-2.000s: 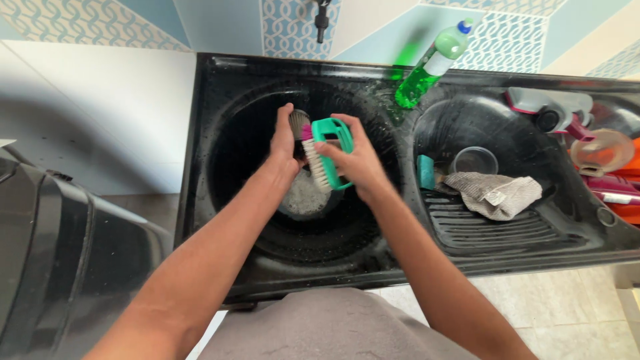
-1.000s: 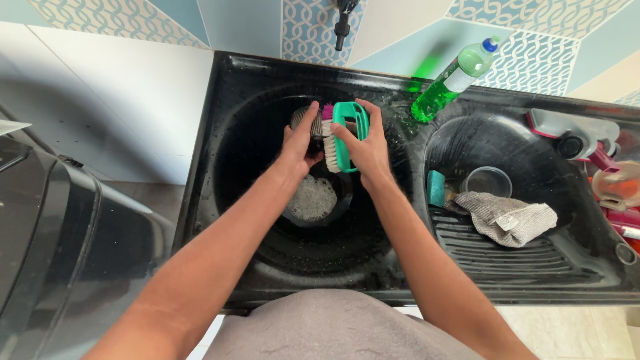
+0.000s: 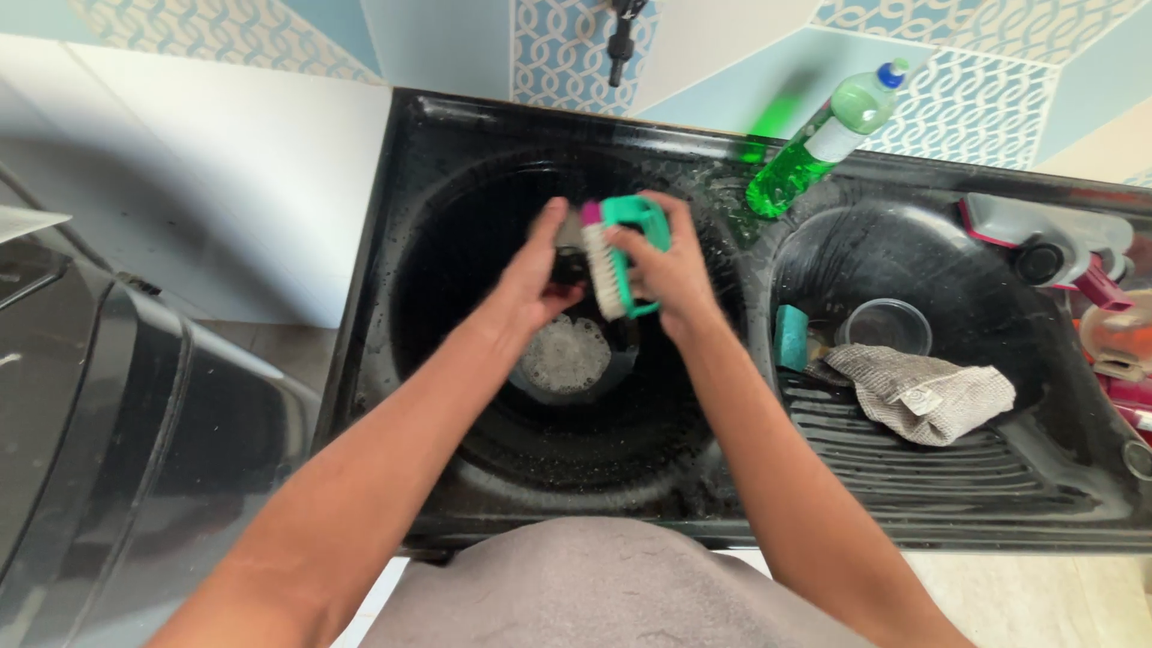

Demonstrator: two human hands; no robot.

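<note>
Over the round black basin (image 3: 432, 360), my right hand (image 3: 675, 261) grips a teal scrubbing brush (image 3: 661, 225) by its handle, with the pale bristles facing left. Close beside the bristles, my left hand (image 3: 531, 270) holds a small, blurred object with a grey part (image 3: 570, 236) and a dark part; its kind cannot be told. A magenta bit shows at the top end of the bristles. Below both hands, foamy water (image 3: 567, 355) lies at the bottom of the basin.
A bottle of green liquid (image 3: 810, 148) stands behind and between the basins. The right basin holds a teal sponge (image 3: 791, 337), a clear round container (image 3: 889, 326) and a grey cloth (image 3: 927, 391). Grey-and-magenta plastic items (image 3: 1044, 234) lie far right. A black tap (image 3: 621, 45) is overhead.
Both hands stay over the basin with the brush and the small object. The brush has shifted slightly against the left hand, and its bristles now point left beside the object.
</note>
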